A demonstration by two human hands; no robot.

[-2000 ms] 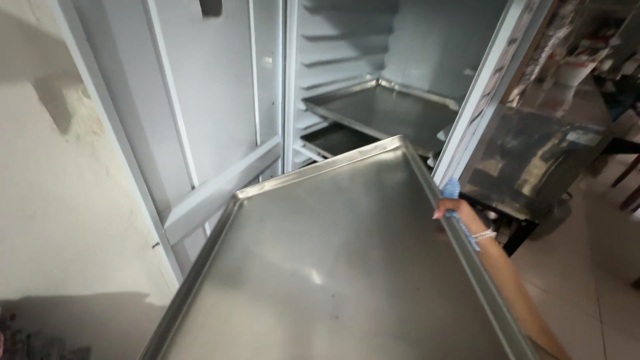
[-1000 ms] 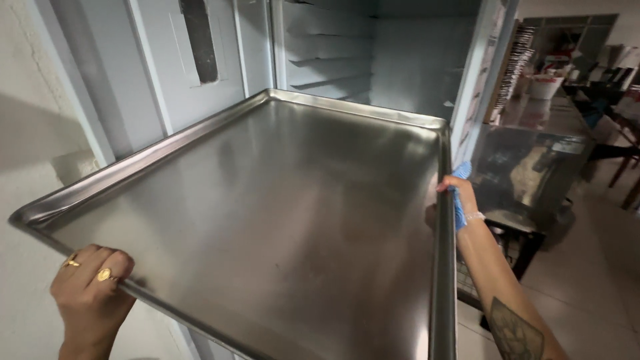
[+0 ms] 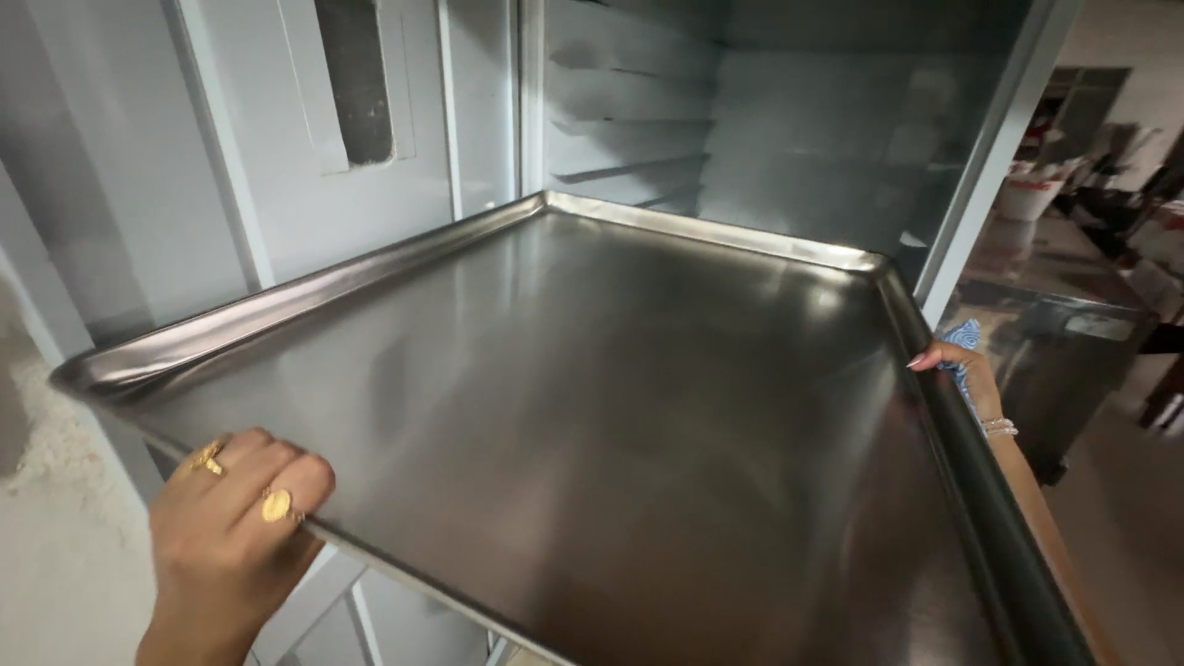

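A large rectangular metal baking tray (image 3: pixel 592 398) with raised edges fills the middle of the view, held at its near left edge and its right edge. My left hand (image 3: pixel 236 527), with two gold rings, is closed over the near left rim. On the right rim, my right hand (image 3: pixel 962 370) grips the tray with the thumb on top; a blue patterned cloth (image 3: pixel 962 338) is in that hand, and its fingers under the tray are hidden. The tray's far edge is at the opening of a grey cabinet (image 3: pixel 832 139) with side ledges.
An open cabinet door (image 3: pixel 250 166) with a slot-shaped opening stands to the left, beside a pale wall (image 3: pixel 46 518). The cabinet's right frame post (image 3: pixel 994 157) rises close to the tray. Farther right are a metal counter (image 3: pixel 1064 277) and a white bucket (image 3: pixel 1029 194).
My left hand, out of view two seconds ago, came onto the near left rim of the tray. The tray has been raised, and the trays seen inside the cabinet earlier are now hidden.
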